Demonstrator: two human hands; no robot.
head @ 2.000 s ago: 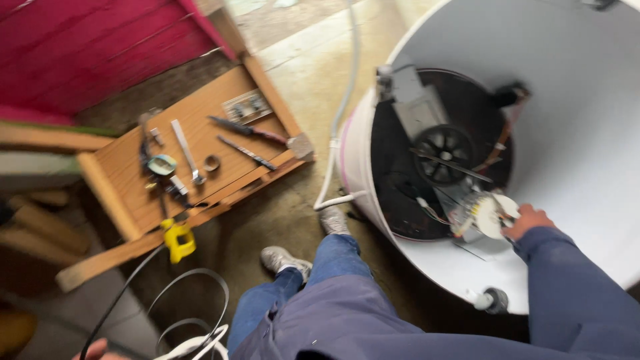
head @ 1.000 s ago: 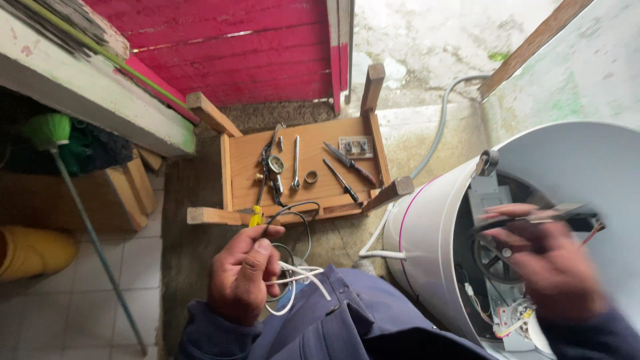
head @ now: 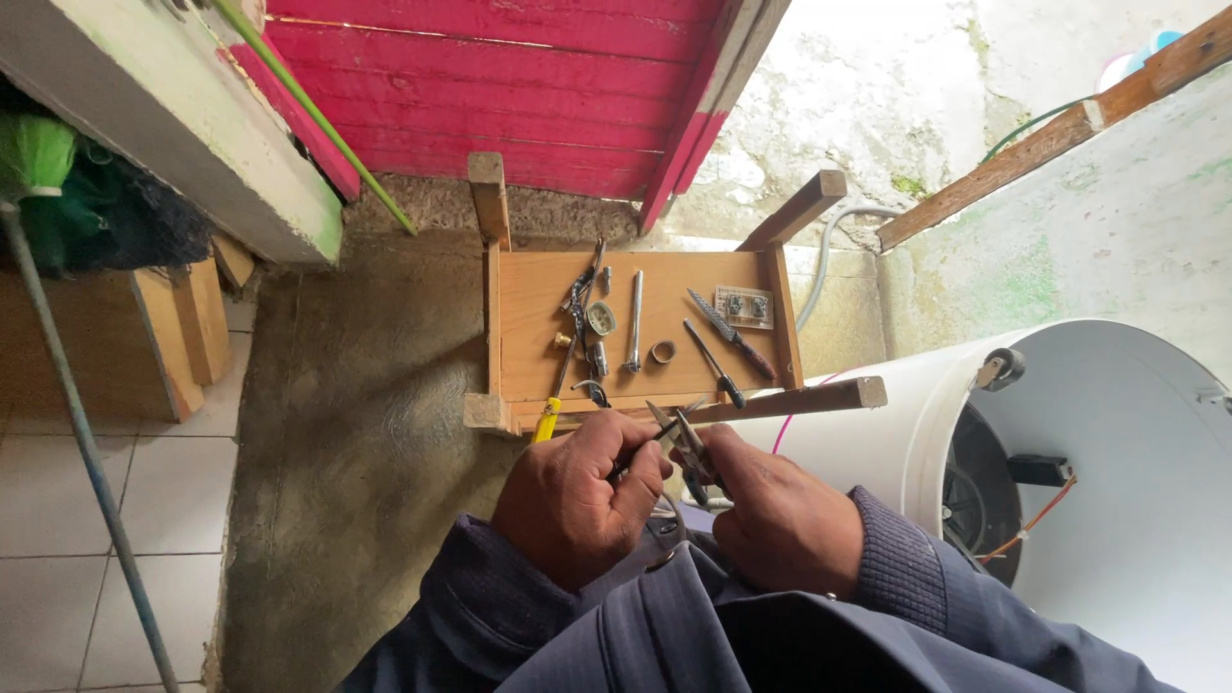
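My left hand (head: 582, 496) pinches a dark cable (head: 626, 469) between thumb and fingers. In my right hand (head: 784, 510) are scissors (head: 685, 438), their blades apart around the cable's end, close to the left fingertips. Just beyond the hands, an upturned wooden table (head: 539, 318) holds a socket wrench handle (head: 635, 322), a serrated knife (head: 727, 332), a second black-handled blade (head: 714, 364), a roll of tape (head: 662, 351), a round gauge-like part (head: 601, 319) and a clear pack of small parts (head: 744, 307). A yellow-handled screwdriver (head: 547, 420) leans there.
A white washing machine (head: 866, 438) lies on its side at the right, its underside open with a pulley and wires inside. Table legs (head: 794, 210) stick up. A pink plank door (head: 481, 96) stands beyond, a broom (head: 67, 385) at the left.
My right hand has left the washing machine's open underside and come beside my left hand, with the scissors in it. My left hand now holds the cable nearer my body's middle. The view has shifted.
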